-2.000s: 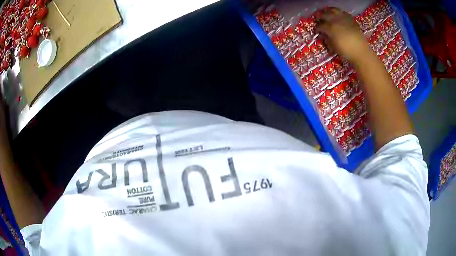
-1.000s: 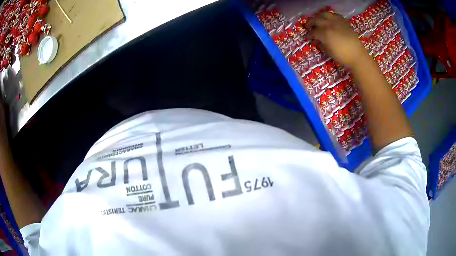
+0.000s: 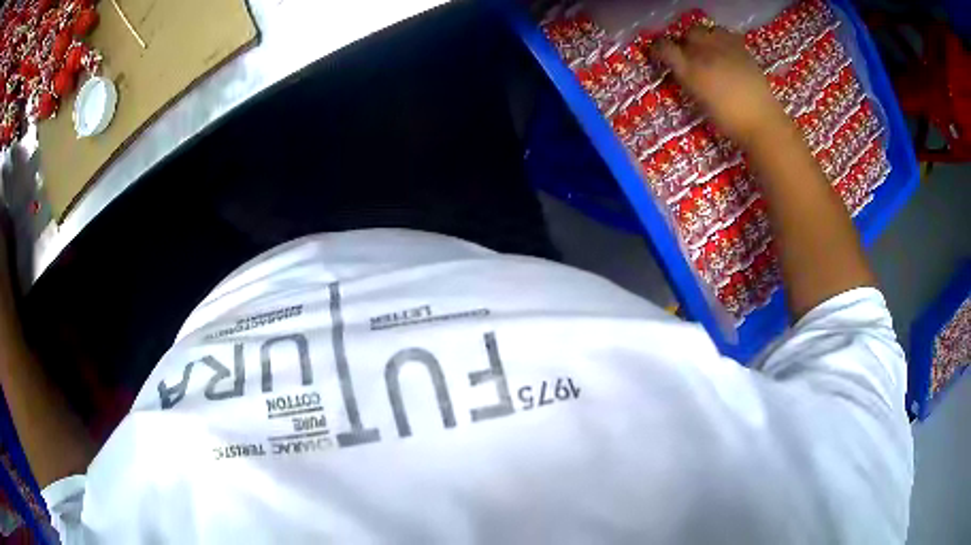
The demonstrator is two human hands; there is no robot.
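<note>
Red-and-white figurines (image 3: 735, 202) stand in tight rows in a blue crate (image 3: 681, 279) at the upper right, with a thin white liner sheet (image 3: 735, 11) showing at the crate's far end. My right hand (image 3: 716, 77) is over the far rows, back up, fingers bent down at the figurines. Its fingertips are dark and blurred, so I cannot tell if they hold one. My left forearm runs up the left edge; the left hand is out of the picture.
A loose heap of red-and-white figurines (image 3: 37, 53), a cardboard pad (image 3: 160, 75), a white dish (image 3: 95, 106) and a thin stick (image 3: 129, 22) are on the white table (image 3: 319, 30). Another blue crate (image 3: 914, 389) is at the right edge.
My right hand has shifted slightly left over the far rows, and its fingers have changed pose. The crate stays in place.
</note>
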